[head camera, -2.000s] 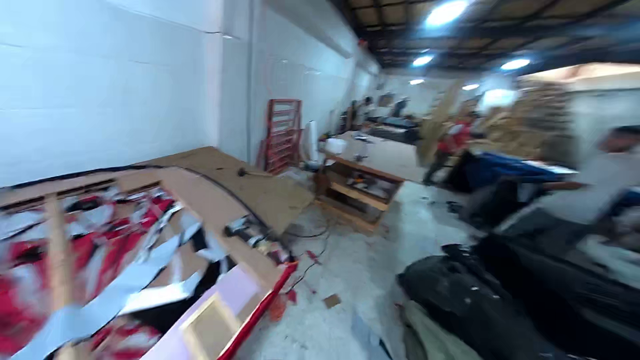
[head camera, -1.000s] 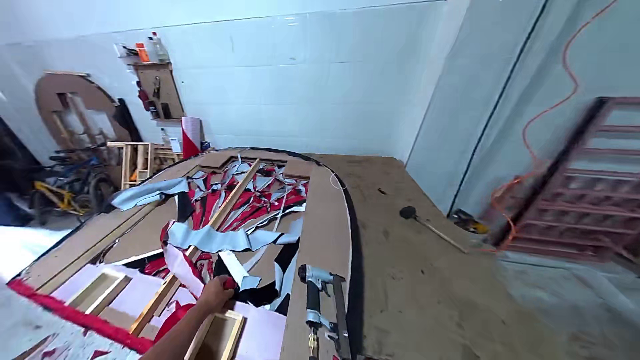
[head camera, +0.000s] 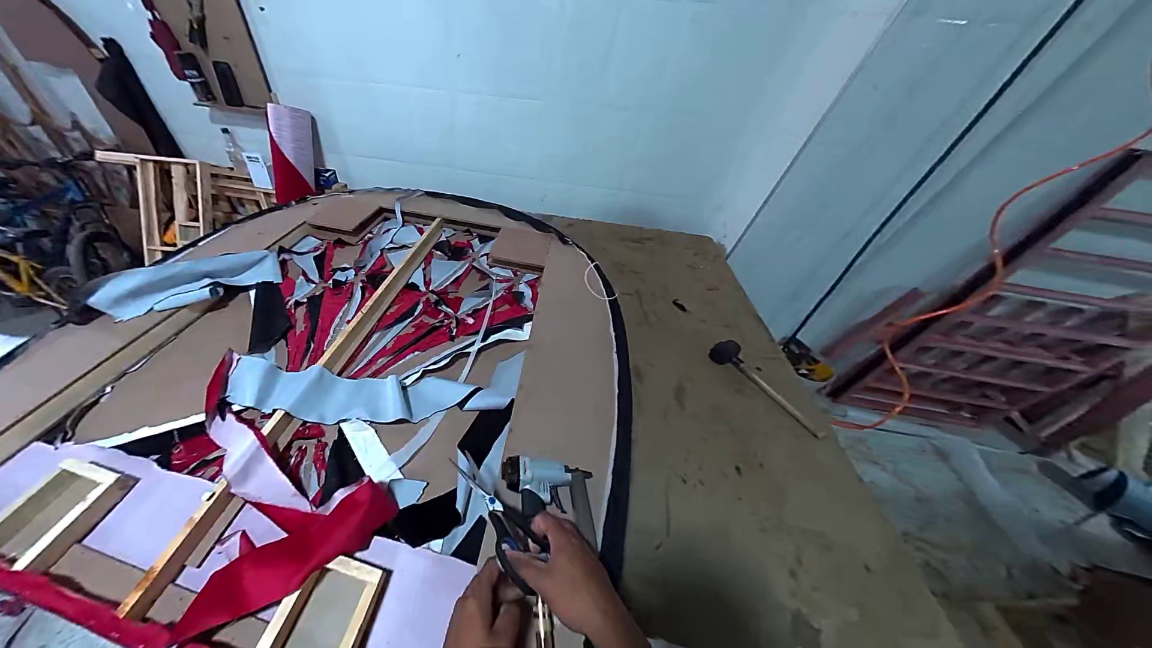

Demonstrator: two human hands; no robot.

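Observation:
My right hand [head camera: 576, 571] holds a pair of scissors [head camera: 511, 520] with dark handles, their blades parted and pointing up and left. Just below and left of it, my left hand [head camera: 486, 607] is curled near the handles; whether it holds anything cannot be told. Right beside the scissors lies a pneumatic staple gun [head camera: 540, 472]. Both hands are over a large rounded panel [head camera: 567, 360] with a black edge. Red, black and grey fabric strips lie across its openings, among them a grey strip [head camera: 333, 394] and a red strip [head camera: 306, 558]. A wooden bar [head camera: 382, 292] runs over them.
On the brown tabletop [head camera: 702, 468] at right lies a black-headed mallet [head camera: 765, 387]. Beyond it are an orange hose [head camera: 996, 261] and a reddish metal frame [head camera: 1035, 315]. Small wooden frames [head camera: 355, 603] rest on the near panel. Bicycles [head camera: 81, 243] stand at far left.
The scissors are now in my right hand, which was out of view before. My left hand has moved from the fabric strips to beside the scissors. The view has swung from the room to the panel.

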